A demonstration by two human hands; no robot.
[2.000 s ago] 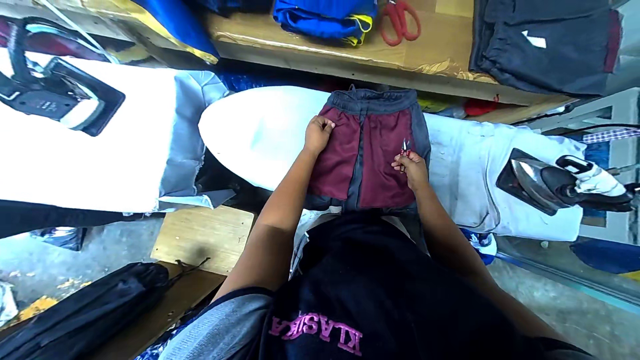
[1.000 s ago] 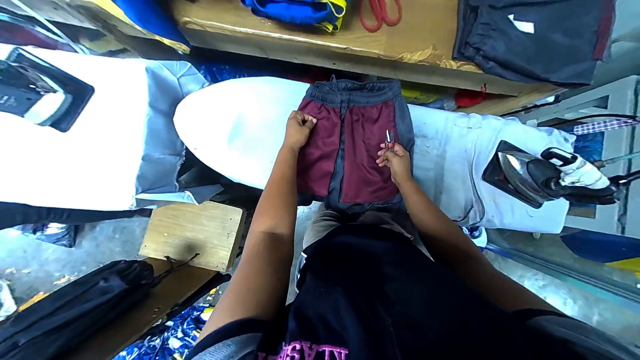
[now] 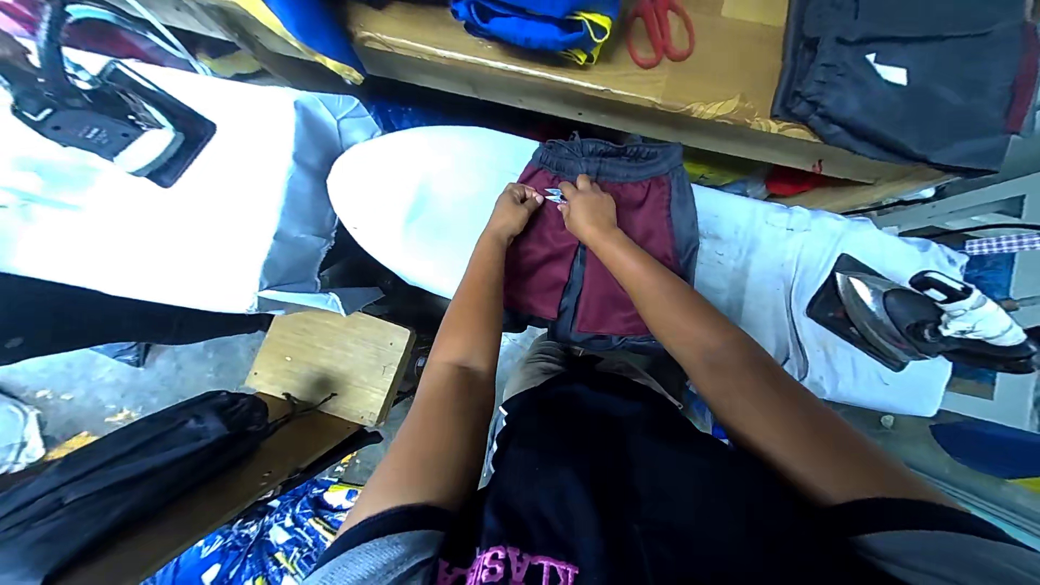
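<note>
Maroon and dark grey shorts [image 3: 626,284] lie on a white-covered ironing board [image 3: 414,187], their elastic waistband toward the far edge. My left hand [image 3: 515,213] pinches the cloth of the shorts near the upper left, below the waistband. Close to its right, my right hand [image 3: 588,208] holds small metal thread snips [image 3: 555,196], with the blades pointing left at my left fingertips. Most of the snips' body is hidden in my right hand.
A steam iron [image 3: 894,313] rests on the board's right part; another iron [image 3: 122,122] sits on a white surface at left. Beyond the board, a wooden table [image 3: 723,73] holds red-handled scissors [image 3: 660,32], blue-yellow cloth [image 3: 536,28] and dark folded garments [image 3: 910,81]. A wooden stool [image 3: 333,357] stands lower left.
My right hand has moved left with the snips, from the right side of the shorts to beside my left hand. My left hand stays at the upper left of the shorts.
</note>
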